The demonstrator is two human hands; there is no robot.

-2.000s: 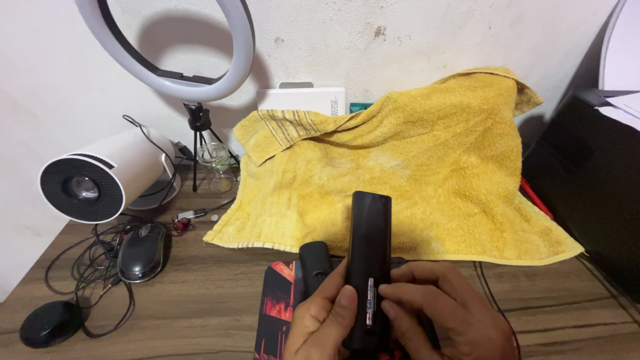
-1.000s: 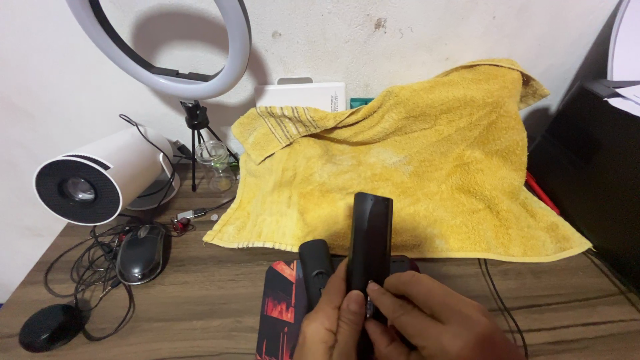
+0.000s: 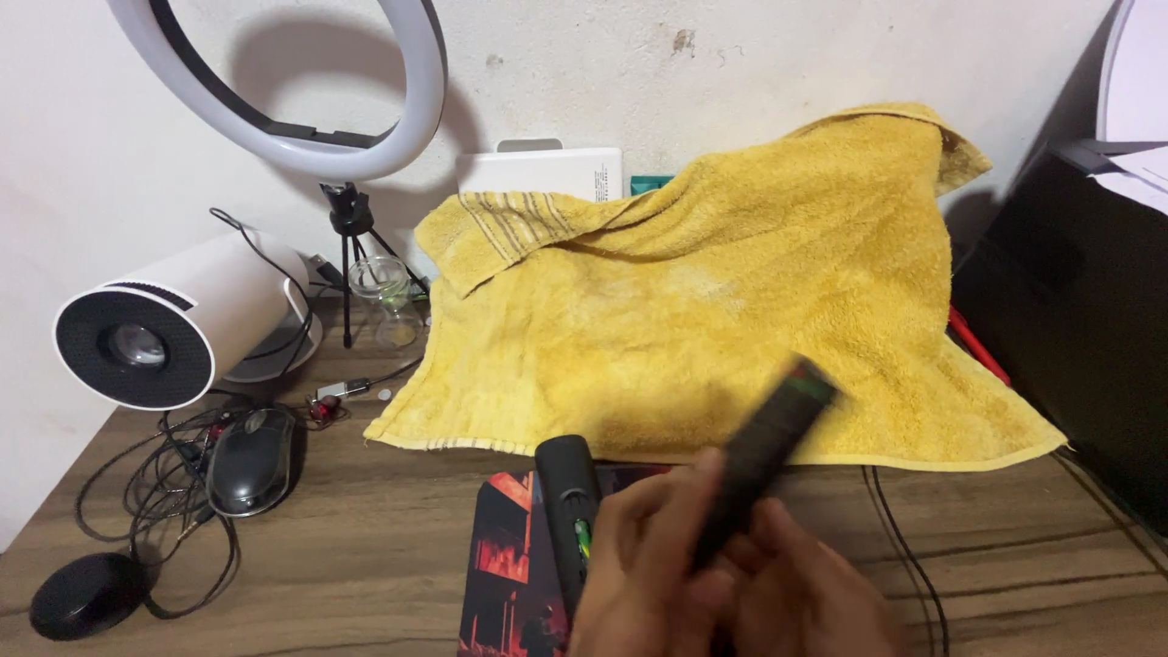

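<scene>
A black elongated device, like a remote control point(image 3: 766, 447), is blurred and tilted up to the right between my hands. My left hand point(image 3: 652, 557) grips its lower left side. My right hand point(image 3: 803, 584) touches its lower right part, with the fingers blurred; whether they grip it is unclear. Just left of my left hand, a second black remote-like device point(image 3: 568, 493) lies on a dark mouse pad with red pictures point(image 3: 497, 566). A small green and yellow item, perhaps a battery point(image 3: 582, 538), shows in its opening. Behind the hands lies a yellow towel point(image 3: 693, 328).
At the left stand a white projector point(image 3: 182, 319) and a ring light point(image 3: 365, 164) on a small tripod. A black computer mouse point(image 3: 253, 461), tangled cables and a round black object point(image 3: 88, 595) lie in front. A glass hourglass-like vessel point(image 3: 397, 310) is near the tripod. A black box-like surface point(image 3: 1077, 301) borders the right.
The held device has gone from upright to tilted rightward, and its silvery label or inner part no longer shows. The lying device now shows a green and yellow item in its opening.
</scene>
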